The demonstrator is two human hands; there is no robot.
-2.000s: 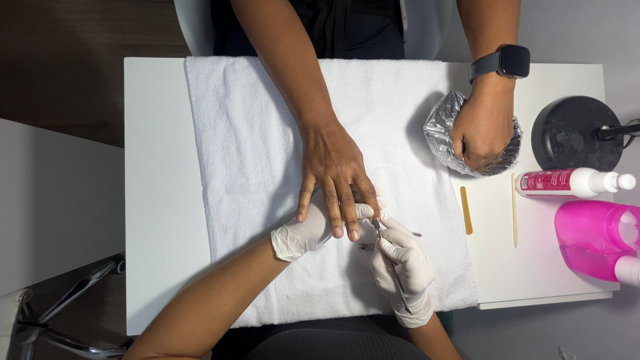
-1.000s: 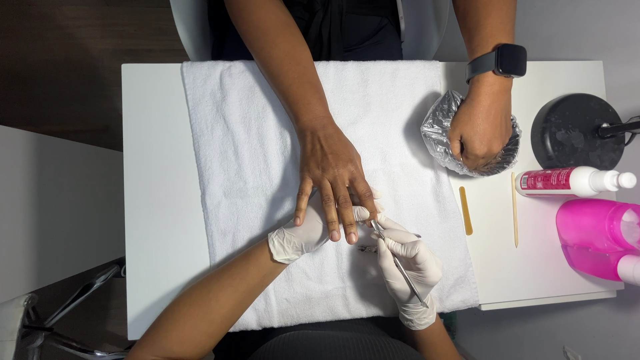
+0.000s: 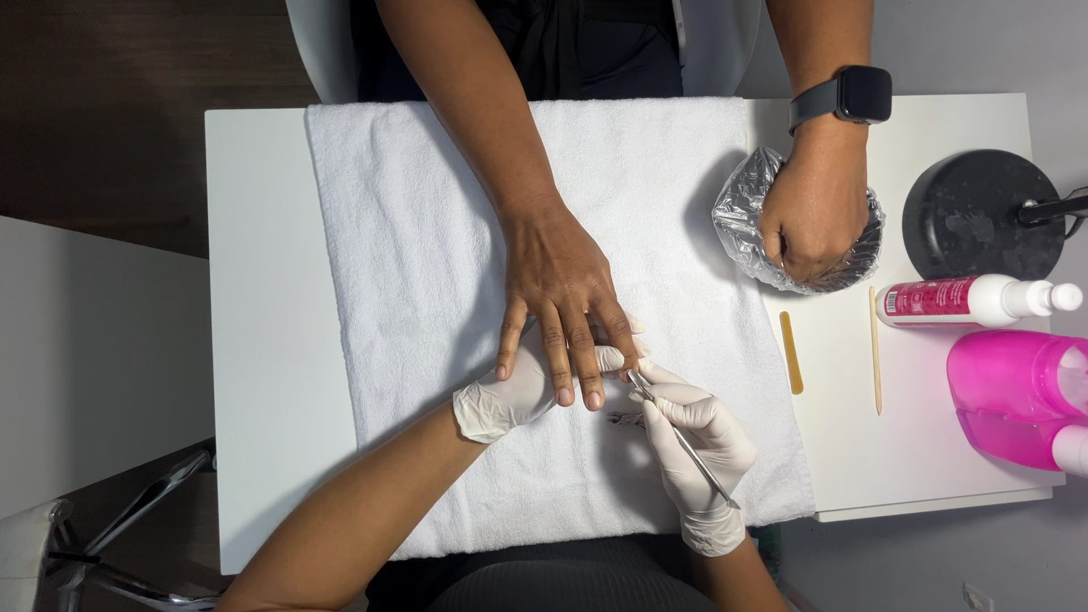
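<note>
My left hand (image 3: 518, 387), in a white glove, is under the other person's hand (image 3: 561, 276) and grips its index finger near the tip. My gloved right hand (image 3: 701, 442) holds a metal cuticle pusher (image 3: 684, 444), its upper end at that finger's nail. On the white towel (image 3: 408, 212), partly hidden beside my right hand, lie metal cuticle nippers (image 3: 625, 418). The person's other hand (image 3: 816, 208), with a smartwatch (image 3: 863, 93) on the wrist, dips into a plastic-lined bowl (image 3: 739, 225).
Right of the towel, a nail file (image 3: 790, 353) and a wooden stick (image 3: 875, 350) lie on the white table (image 3: 901, 467). Beyond them are a white pump bottle (image 3: 943, 300), a pink bottle (image 3: 1003, 382) and a round black lamp base (image 3: 977, 212).
The pusher's tip and my right hand have shifted slightly about the index fingernail. My left hand keeps its hold, and the other person's hands stay where they were.
</note>
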